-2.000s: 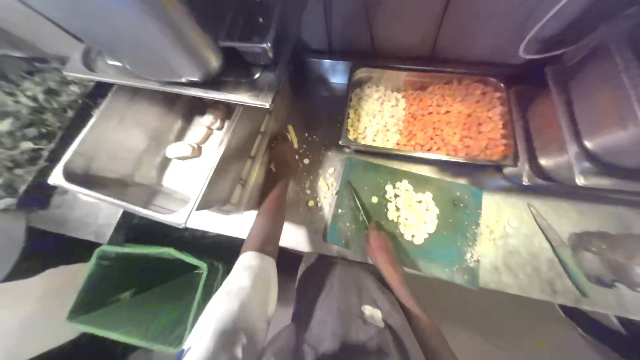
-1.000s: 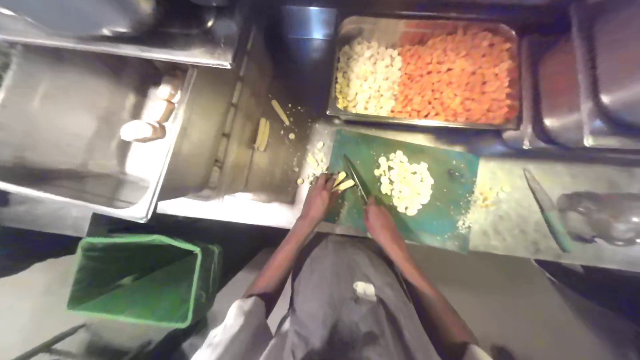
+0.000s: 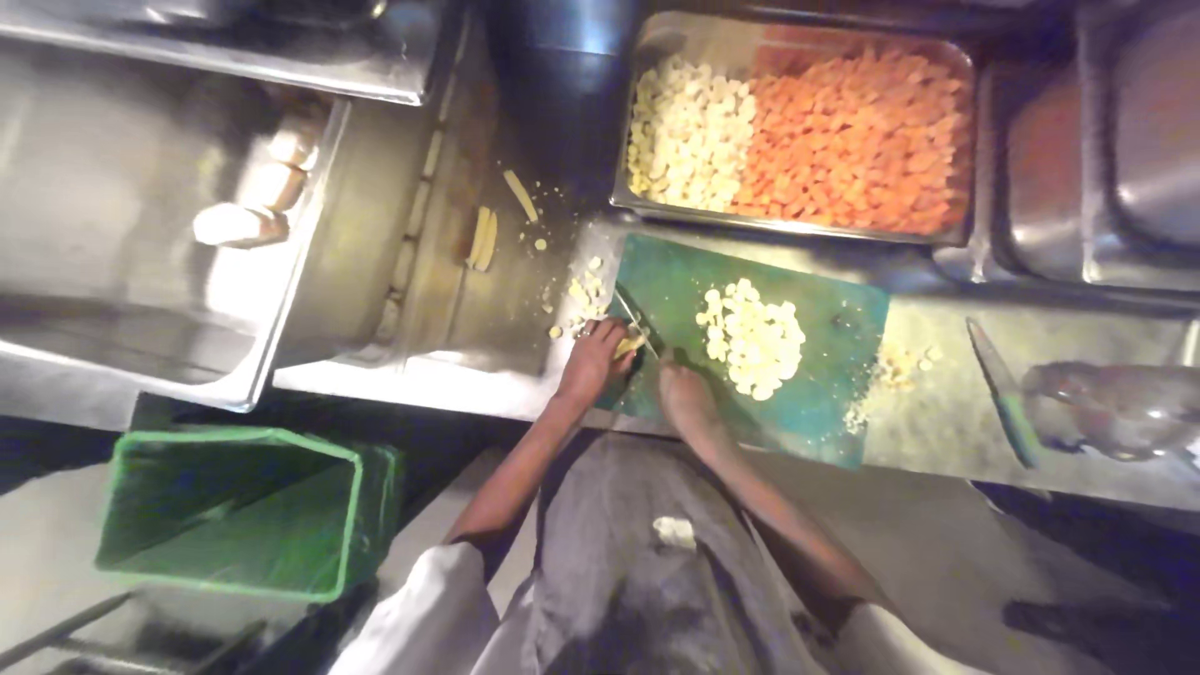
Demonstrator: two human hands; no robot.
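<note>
My left hand (image 3: 594, 361) grips pale yellow vegetable sticks (image 3: 629, 345) at the left edge of a green cutting board (image 3: 830, 323). My right hand (image 3: 685, 394) is closed on a kitchen knife (image 3: 636, 317), its blade pointing up and left beside the sticks. Right of the knife lies a pile of pale cut pieces (image 3: 753, 337) on the board. A few longer sticks (image 3: 484, 238) rest on the steel surface to the left, with small bits (image 3: 589, 289) scattered between them and the board.
Behind the board stands a steel pan (image 3: 797, 223) of pale pieces (image 3: 689, 131) and orange diced pieces (image 3: 848, 141). A second knife (image 3: 1001, 394) lies right, beside a clear plastic bag (image 3: 1116, 408). Left are a steel sink or pan (image 3: 272, 323) with whitish items (image 3: 239, 225) and a green bin (image 3: 352, 525).
My left hand has come from the steel surface on the left to the board and took hold of sticks. The knife has stayed in my right hand. The view has shifted.
</note>
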